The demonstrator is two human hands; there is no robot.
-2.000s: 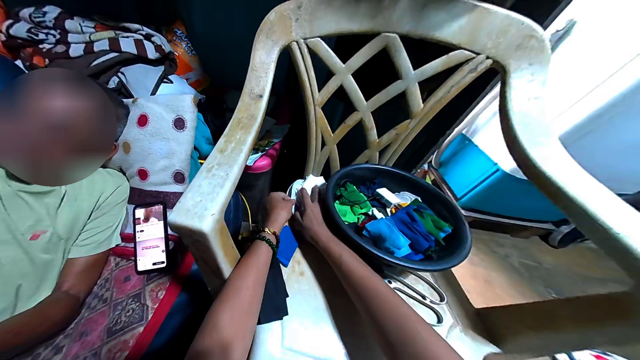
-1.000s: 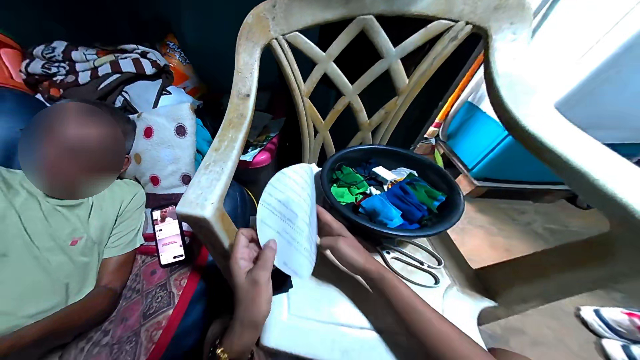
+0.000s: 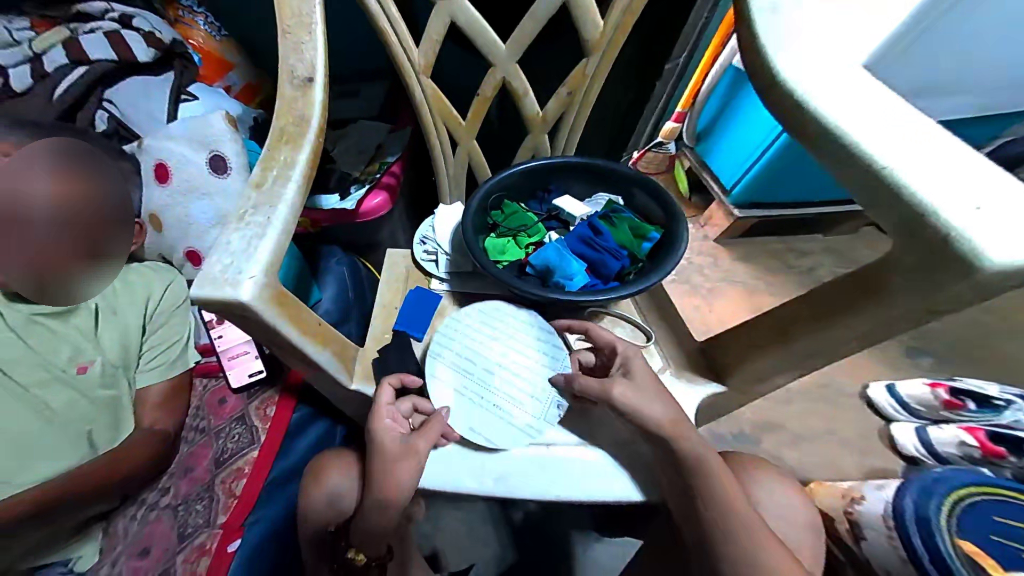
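Observation:
Between my hands, above the seat of a plastic armchair (image 3: 528, 474), is a round piece of printed paper (image 3: 492, 376). My left hand (image 3: 404, 432) pinches its lower left edge, and my right hand (image 3: 608, 372) grips its right edge. Behind the disc, a black basin (image 3: 676, 248) holds green and blue fabric pieces (image 3: 596, 248). A blue fabric piece (image 3: 418, 313) and a black one (image 3: 398, 358) lie left of the disc. More cut paper (image 3: 438, 236) rests against the basin's left side. Scissors, with one handle loop (image 3: 628, 322) showing, lie partly hidden behind my right hand.
The chair's armrests rise on both sides. At the left a person (image 3: 72, 384) lies on a patterned mat, beside a lit phone (image 3: 236, 352). Sneakers (image 3: 952, 420) and a round blue-topped container (image 3: 960, 520) are at the right. A broom (image 3: 664, 148) stands behind the chair.
The paper disc, upright and seen at an angle a second ago, now faces the view more fully. My right hand has moved from behind its edge to its right side. The view has come closer.

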